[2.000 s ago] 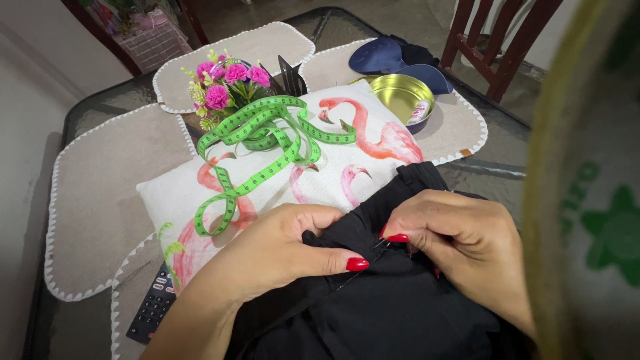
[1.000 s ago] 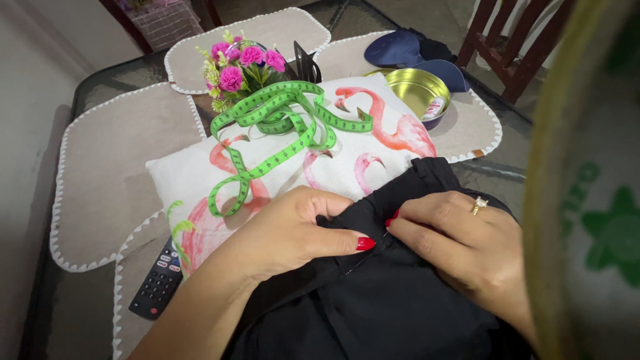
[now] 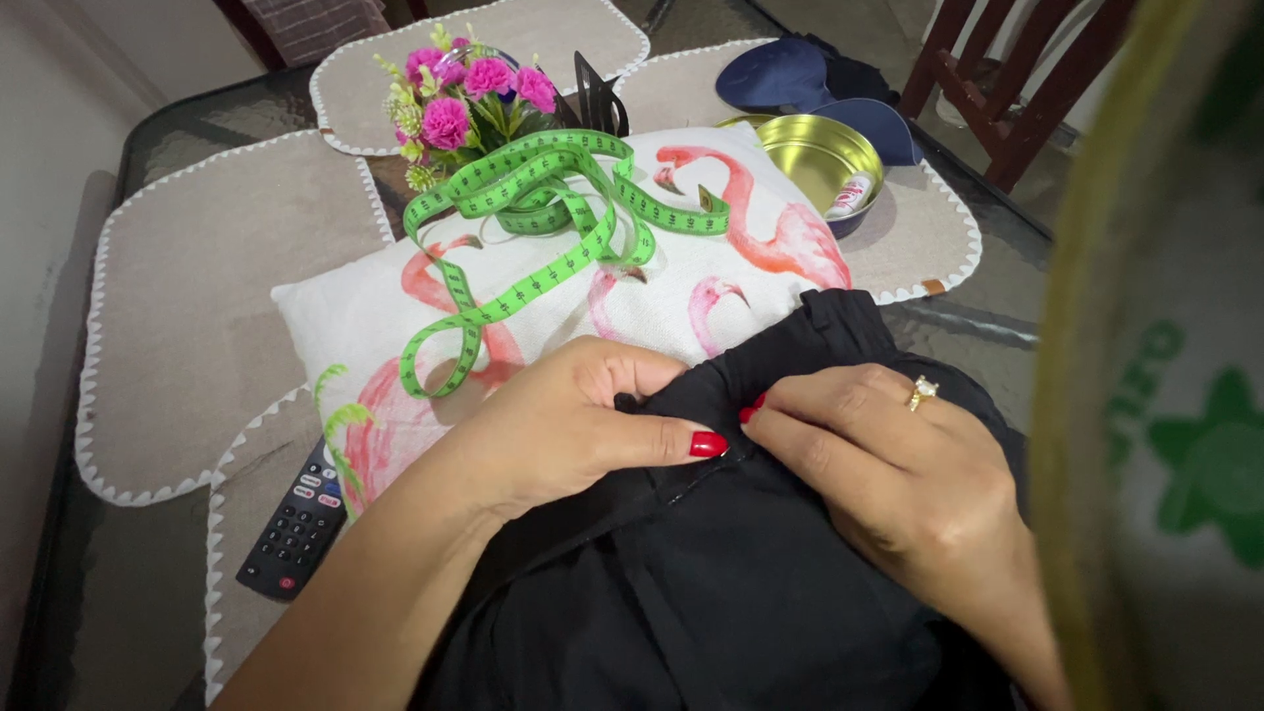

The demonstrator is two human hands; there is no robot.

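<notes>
Black fabric, a garment with a gathered or folded band (image 3: 711, 553), lies over the near edge of a flamingo-print cushion (image 3: 553, 365). My left hand (image 3: 583, 434) pinches the band between thumb and fingers, the red thumbnail beside a short line of stitching. Close to its right, my right hand (image 3: 889, 474), with a gold ring, has its fingertips bent onto the same fabric; its thumb is hidden. A tiny light glint shows at the left thumb tip, but I cannot tell whether it is a needle. A green tape measure (image 3: 533, 281) lies looped on the cushion.
Beige placemats (image 3: 227, 316) cover parts of the glass table. Pink flowers (image 3: 444, 123) stand behind the cushion, a remote control (image 3: 296, 528) lies left. A round gold tin (image 3: 815, 158) holds a small white tube (image 3: 849, 195). Beyond are dark blue cloth pieces (image 3: 770, 74) and a wooden chair (image 3: 1007, 89). A blurred rim (image 3: 1086, 346) blocks the right.
Two seconds ago a thin needle-like glint showed between the hands; now only a tiny point shows. My right hand has turned, bringing its ring into view. Both hands remain on the black fabric.
</notes>
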